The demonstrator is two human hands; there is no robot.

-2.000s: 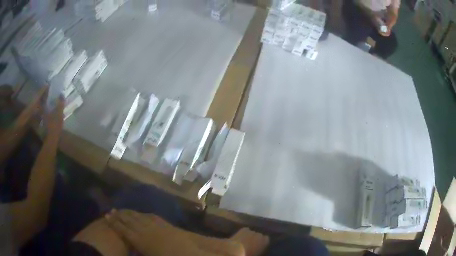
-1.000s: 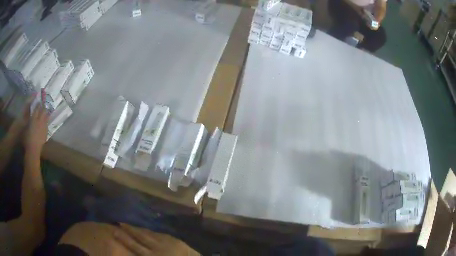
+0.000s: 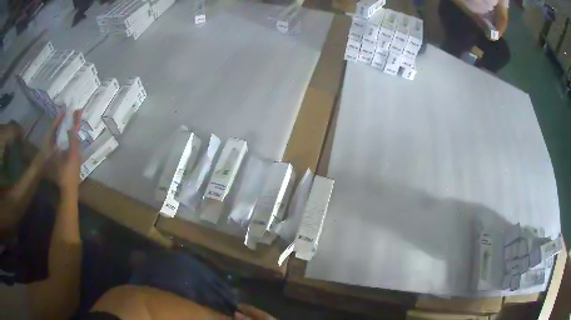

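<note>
Part of a bare hand [image 3: 250, 312], seemingly my right, is cut off by the bottom edge; its grip cannot be seen. Bare skin shows left of it, but I cannot make out my left hand. On the table before me, several narrow white cartons lie side by side: one at the left [image 3: 180, 178], one in the middle [image 3: 226, 170], one further right [image 3: 272, 197] and one at the right end [image 3: 315, 215]. Some have open flaps at their near ends. White folded sheets [image 3: 203, 172] and a cloudy clear bag [image 3: 247, 187] lie between them.
At left, another person's hands [image 3: 66, 147] work beside a row of cartons [image 3: 78, 87]. A carton stack [image 3: 383, 44] stands at the far middle. More cartons [image 3: 523, 259] are at the right, beside a brown box flap [image 3: 554, 290]. Another person [image 3: 491, 25] holds a small item.
The view has shifted slightly. The hands on my lap have mostly dropped out at the bottom edge. The shadow on the table reaches further left. The near cartons keep their order.
</note>
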